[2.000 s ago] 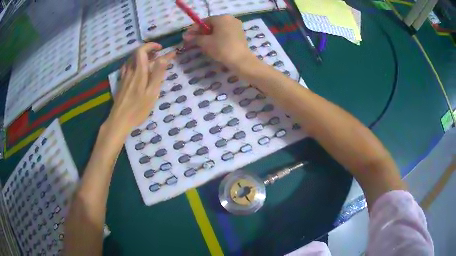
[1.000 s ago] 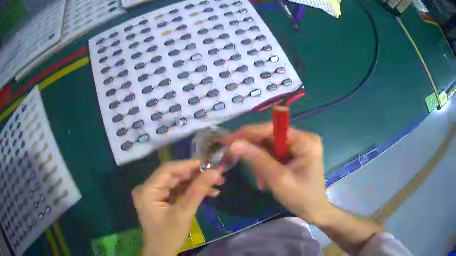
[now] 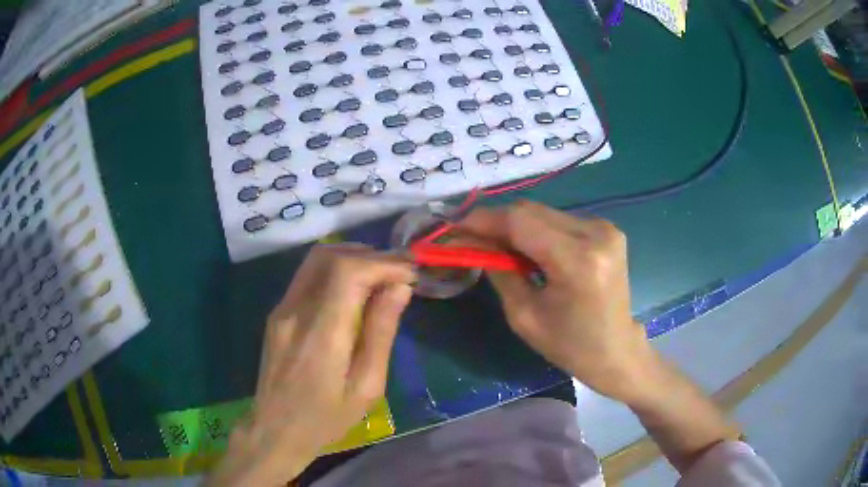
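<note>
My right hand (image 3: 562,290) holds the red test probe (image 3: 471,256), which lies roughly level across the test fixture. The round silver test fixture (image 3: 447,282) sits on the green mat, partly hidden under the probe and fingers. My left hand (image 3: 333,333) is at the fixture's left side with thumb and fingertips pinched together; whether a small element is between them cannot be told. The white component board (image 3: 224,214) lies just beyond my hands, with rows of dark paired elements and a few shiny pale ones. A small clear part (image 3: 373,185) stands near its front edge.
Another component board (image 3: 114,276) lies at the left. A dark coaxial cable (image 3: 700,176) curves across the right of the mat. A thin red probe lead (image 3: 542,179) runs along the main board's corner. Yellow paper (image 3: 663,11) and a purple stick (image 3: 615,13) are at top.
Both hands have come from the board's far side to the fixture. Since a second ago, the red probe has turned from upright to nearly level over the fixture. The view has shifted.
</note>
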